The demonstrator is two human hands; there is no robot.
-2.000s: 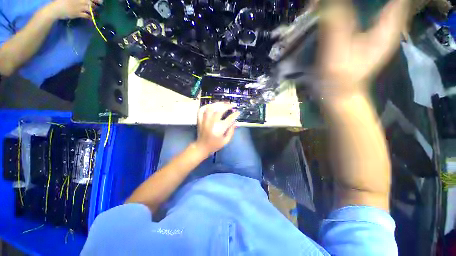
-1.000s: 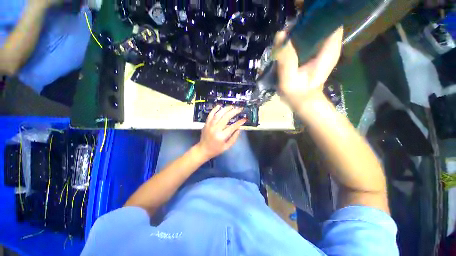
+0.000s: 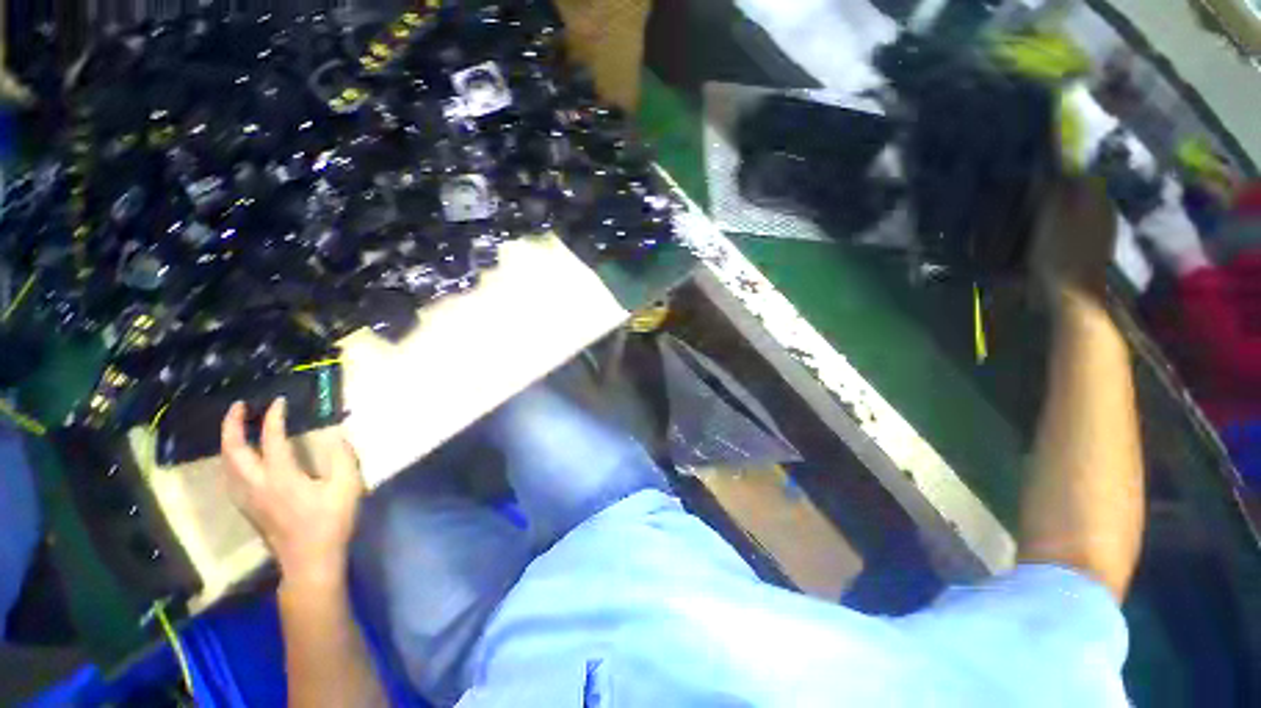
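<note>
A black power strip housing (image 3: 249,404) lies at the left end of the pale board (image 3: 470,374), with a green part at its right end and thin yellow wire. My left hand (image 3: 297,491) touches its near edge with fingers apart, not closed around it. My right hand (image 3: 1076,242) is stretched far out to the right, dark and blurred, against a dark block (image 3: 975,159) with yellow-green bits at its top. A yellow wire (image 3: 979,325) hangs below the block. Whether the fingers grip the block cannot be told.
A heap of black socket inserts (image 3: 318,194), some with pale square faces, covers the back left. A clear mesh-like bag (image 3: 809,163) with dark contents lies on the green surface at right. A white-edged ledge (image 3: 830,374) runs diagonally. A blue bin (image 3: 256,657) is at lower left.
The view has turned right. My right hand has left the screwdriver and swung far right. My left hand is now at the green-ended housing; the one it held before no longer shows on the board.
</note>
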